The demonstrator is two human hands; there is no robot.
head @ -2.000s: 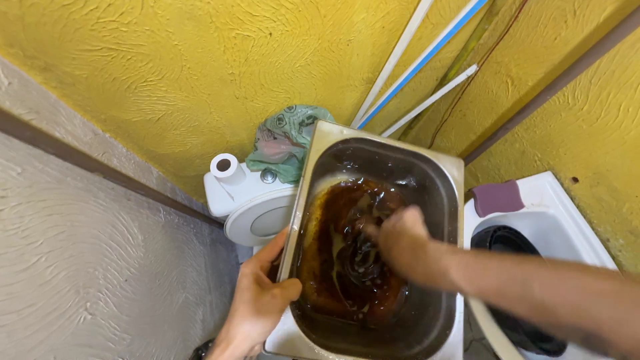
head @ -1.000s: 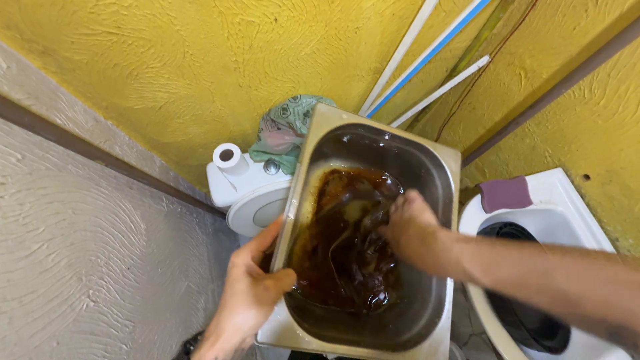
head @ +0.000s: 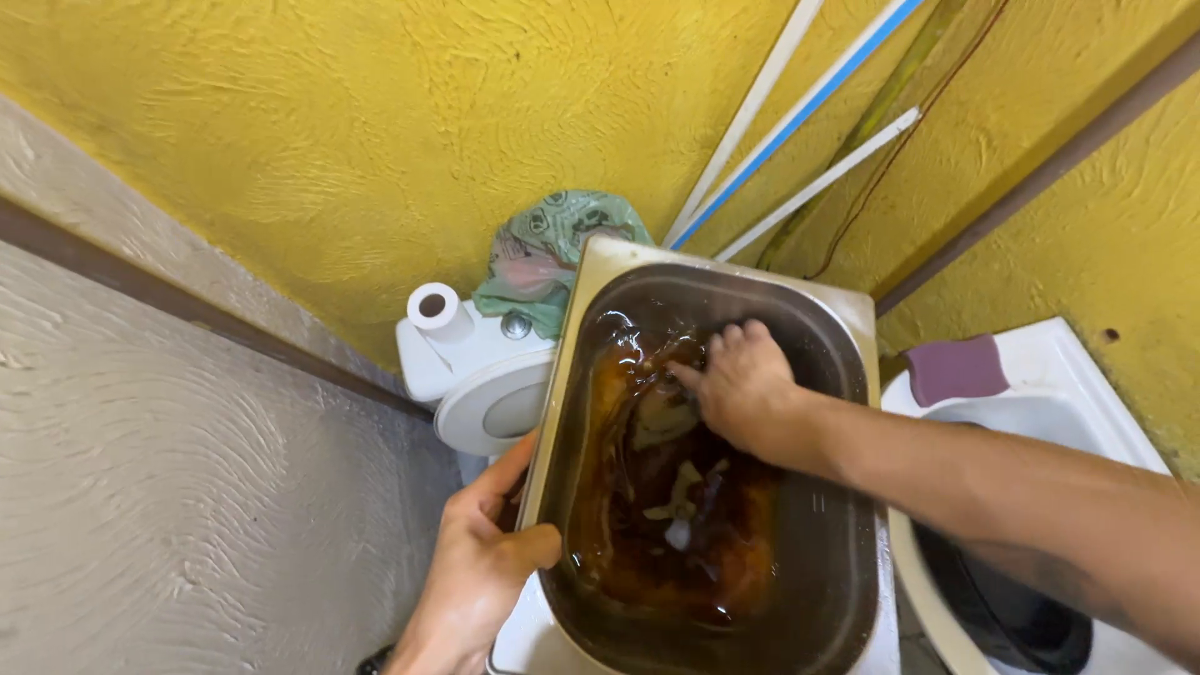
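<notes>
A deep stainless steel pan (head: 844,323) holds dark brown liquid (head: 684,553) with glints and ripples on its surface. My left hand (head: 478,544) grips the pan's left rim, thumb on top and fingers beneath the edge. Over the upper part of the liquid is my right hand (head: 745,384), its palm down and fingers spread a little at the surface; it holds nothing that I can see. The tips of some fingers are hard to make out against the dark liquid. Whatever lies below the surface is hidden.
Behind the pan at left stands a white toilet (head: 450,403), with a toilet paper roll (head: 436,309) and a green plastic bag (head: 562,244) on its tank. At right, a white sink (head: 1059,375) bears a purple cloth (head: 956,368) and a black basin (head: 994,600). Pipes (head: 816,187) lean against the yellow wall.
My right hand has moved from the middle right of the liquid up toward the pan's far end. My left hand keeps its hold on the left rim.
</notes>
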